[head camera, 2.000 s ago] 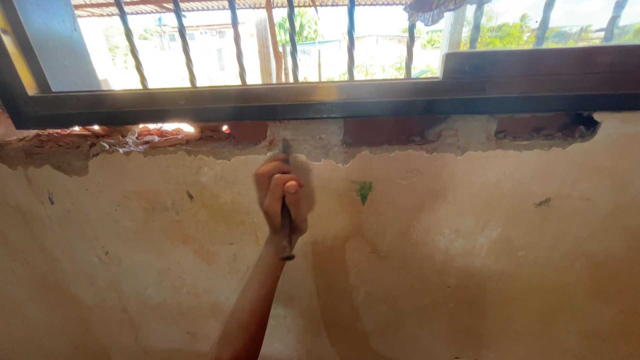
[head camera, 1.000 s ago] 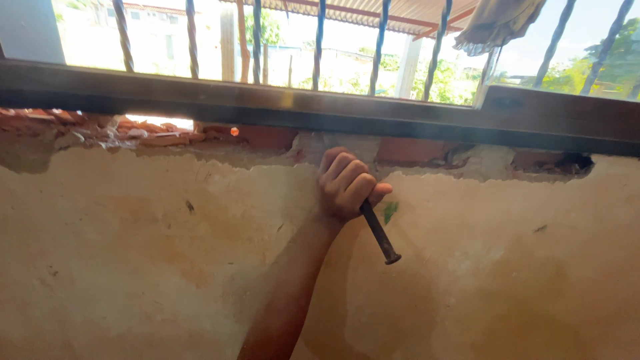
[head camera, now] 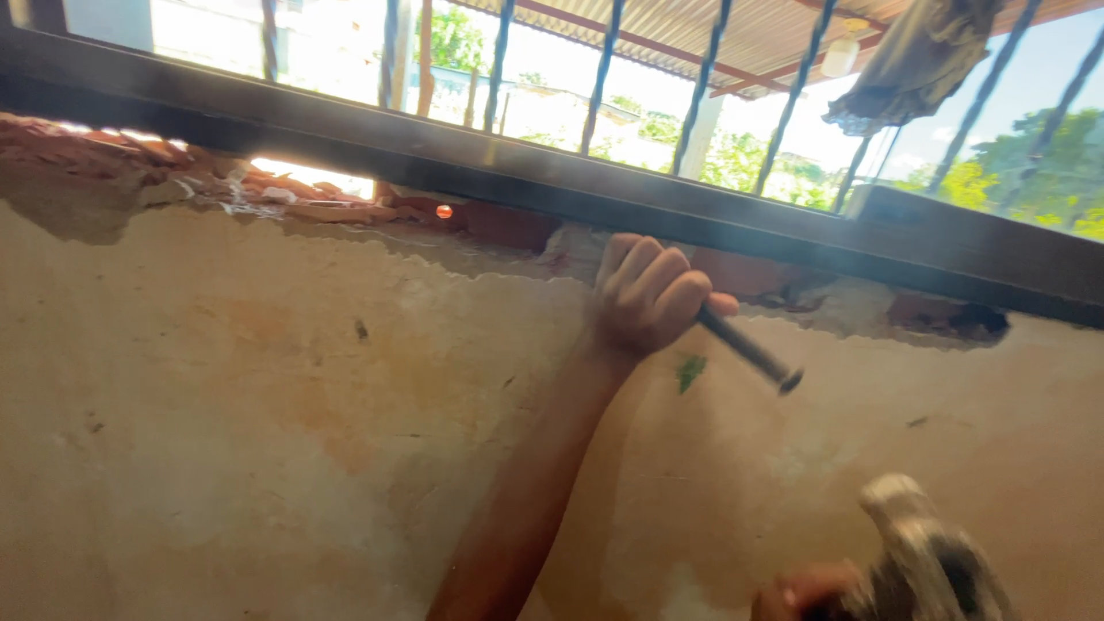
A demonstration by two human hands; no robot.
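Note:
My left hand [head camera: 651, 293] is closed around a dark metal chisel [head camera: 749, 352], just below the window frame. The chisel's flared struck end points down and to the right; its working end is hidden by the fist and the broken wall edge. At the lower right, my right hand [head camera: 811, 591] shows blurred and partly cut off beside a hammer [head camera: 927, 543], with its fingers closed at the tool. The hammer's head is below and to the right of the chisel, apart from it.
A dark window frame [head camera: 552, 185] with twisted metal bars [head camera: 604, 78] crosses the top. Under it run exposed red brick [head camera: 509, 226] and rubble [head camera: 302, 194], with gaps letting light in. Plastered wall [head camera: 259, 414] lies below. A cloth [head camera: 918, 65] hangs at upper right.
The chisel's struck end has swung from pointing down to pointing down and right. The hammer and my right hand have come into view at the lower right. The view has tilted.

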